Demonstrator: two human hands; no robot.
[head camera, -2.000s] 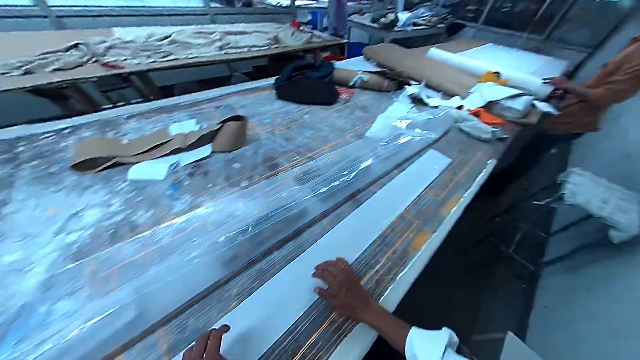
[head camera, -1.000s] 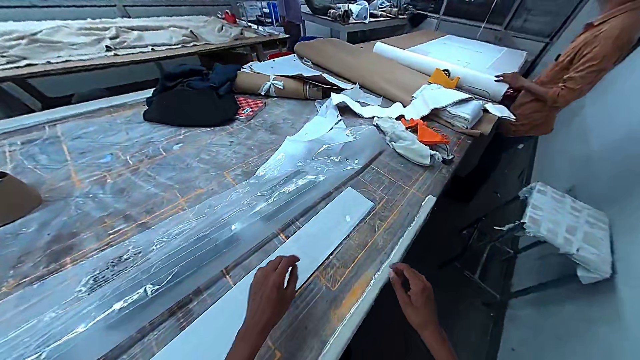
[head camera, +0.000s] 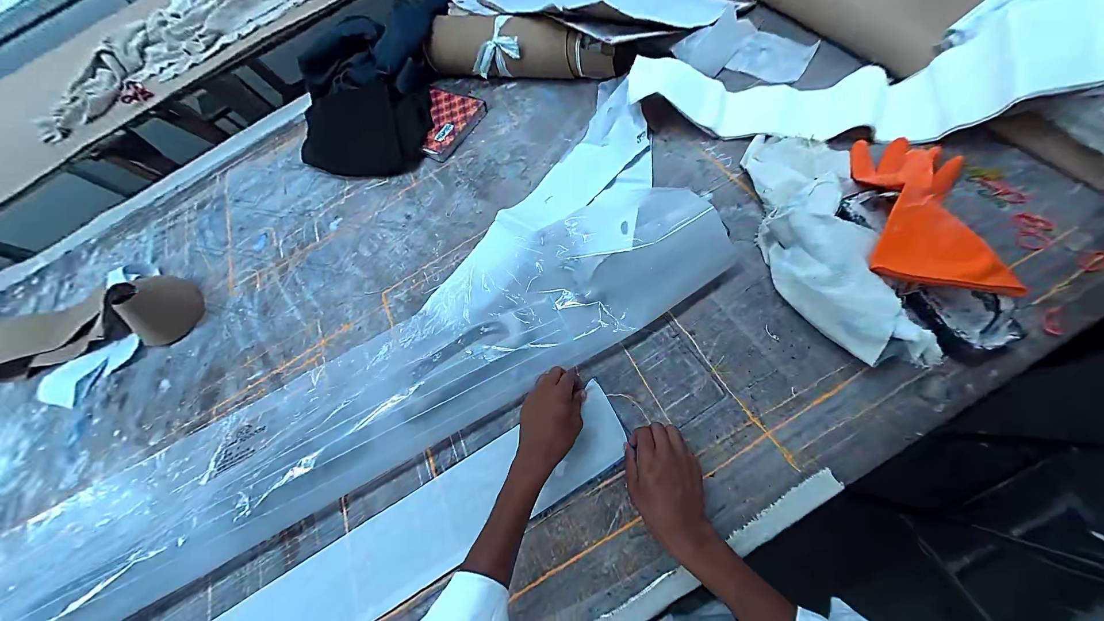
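Observation:
A long white strip (head camera: 405, 539), of paper or fabric, lies slantwise on the marked worktable. My left hand (head camera: 552, 418) is at the strip's far end, fingers curled at its upper corner. At the other corner of that end my right hand (head camera: 664, 479) has its thumb and fingers pinched on the edge. Clear plastic sheeting (head camera: 362, 414) runs alongside the strip, just beyond my left hand.
An orange rubber glove (head camera: 940, 233) rests on pale cloth (head camera: 811, 250) at the right. Farther back are dark fabric (head camera: 366, 121), a red patterned booklet (head camera: 453, 122), a tied brown roll (head camera: 535, 47) and a white band (head camera: 776, 108). Brown strips (head camera: 159, 310) lie left.
Both hands have moved to the far end of the white strip. My right hand, off the strip a second ago, is now at its corner. The view has moved closer to that end.

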